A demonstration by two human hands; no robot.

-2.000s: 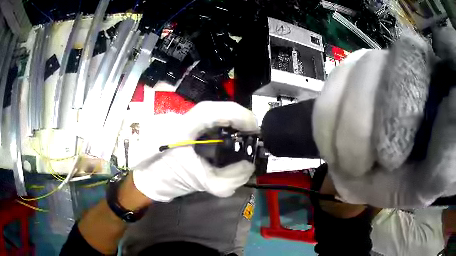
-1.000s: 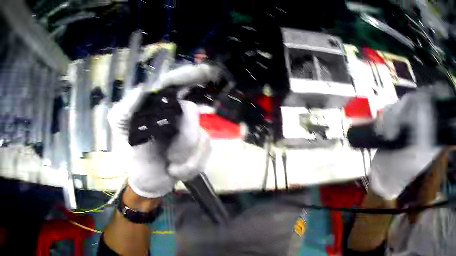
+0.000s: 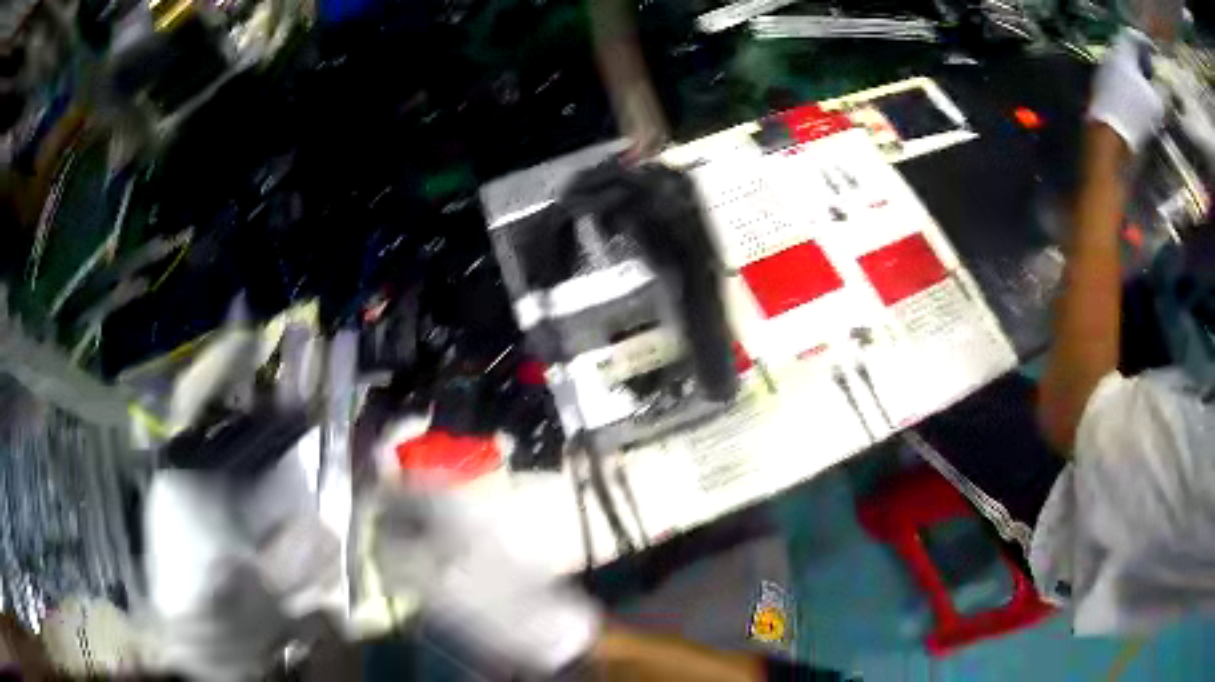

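The view is heavily blurred. My left hand (image 3: 220,560), in a white glove, is at the lower left, its fingers around a dark part (image 3: 227,448) that looks like the black housing. My right hand (image 3: 500,593), also gloved, is low and left of centre, just right of my left hand; its fingers are too smeared to tell if it holds anything. A long black object (image 3: 693,273), apparently the screwdriver, is over the light grey screw feeder (image 3: 540,304) and hides part of it, outside both my hands.
Printed sheets with red blocks (image 3: 919,340) lie right of the feeder. Two thin dark rods (image 3: 616,504) are near the bench edge. Silver profiles (image 3: 53,440) are at far left. A red stool (image 3: 953,566) stands below right. A coworker's gloved hand (image 3: 1127,96) and a bare arm (image 3: 621,60) show behind.
The view has turned and tilted toward the right. My right hand has left the screwdriver and come across to beside my left hand. The black object now covers part of the feeder.
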